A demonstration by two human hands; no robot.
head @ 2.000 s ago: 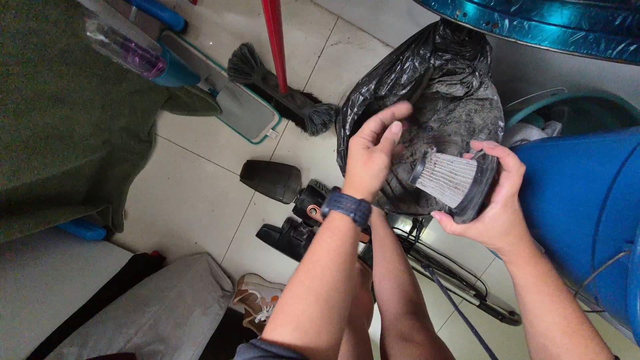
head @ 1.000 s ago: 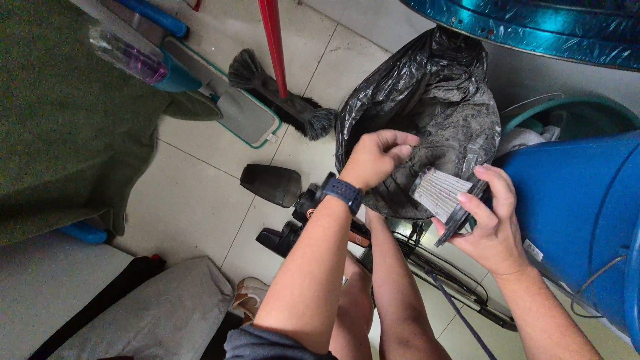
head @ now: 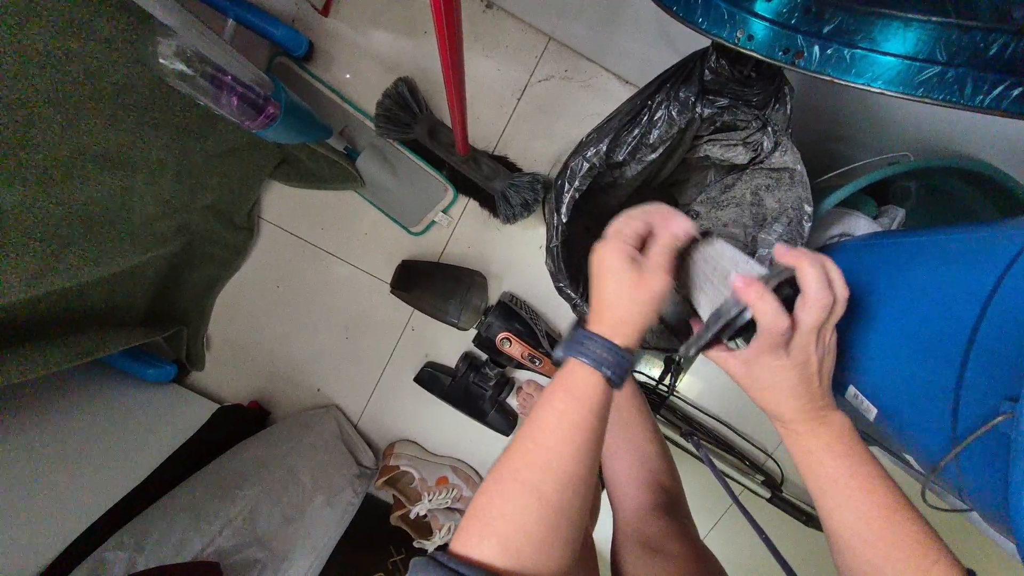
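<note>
My right hand (head: 788,336) grips the dark rim of a pleated vacuum cleaner filter (head: 720,276), whose pale pleats point up and left over a bin lined with a black plastic bag (head: 612,120). Blurred, my left hand (head: 640,268) is at the pleats' left edge with its fingers bent; whether it touches them is unclear. Grey dust coats the inside of the bag. Below and left of the bin, the vacuum cleaner body (head: 520,340) lies on the floor beside a dark dust cup (head: 440,294) and a black floor nozzle (head: 468,392).
A broom (head: 456,152) with a red handle and a flat mop (head: 408,184) lie at the upper left. At the right stand a blue barrel (head: 920,320) and a green basin (head: 944,172). Sneakers (head: 428,488) rest near my legs, and green cloth (head: 120,216) hangs at the left.
The filter has turned in my right hand since the earlier frames. My left hand has moved closer to its pleats.
</note>
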